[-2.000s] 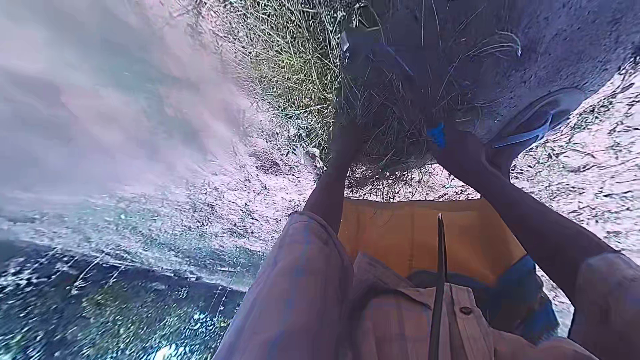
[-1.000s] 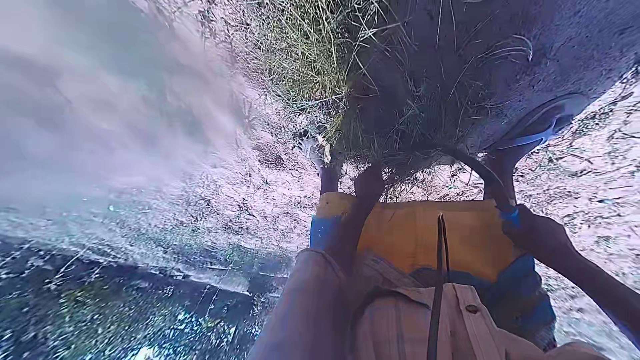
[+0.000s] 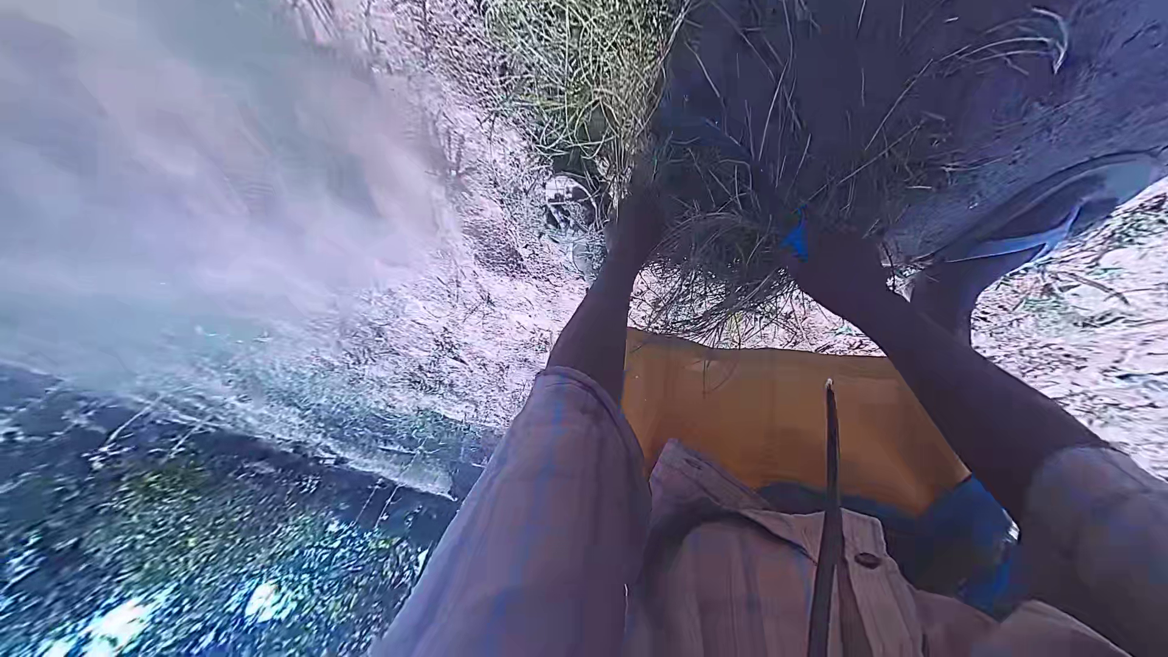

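My left hand (image 3: 643, 205) reaches into the left side of a heap of long grass (image 3: 730, 173); its fingers are lost in shadow and blades. On the right, my right hand (image 3: 839, 260) is at the heap's near edge, with a small bright blue piece (image 3: 797, 239) at its fingers, perhaps the end of a tool handle. What each hand grips cannot be made out. Sunlit green grass (image 3: 584, 73) lies beyond my left hand.
A sandalled foot (image 3: 1013, 242) stands right of the heap. Orange and blue cloth (image 3: 757, 392) covers my lap, and a dark strap (image 3: 829, 511) hangs before my shirt. Dry, straw-strewn ground (image 3: 493, 301) lies left, with leafy plants (image 3: 228, 538) at the lower left.
From near my lap one second ago, both hands have moved forward to the grass. My right hand was beside the right knee then, with a dark curved thing reaching from near it to the grass.
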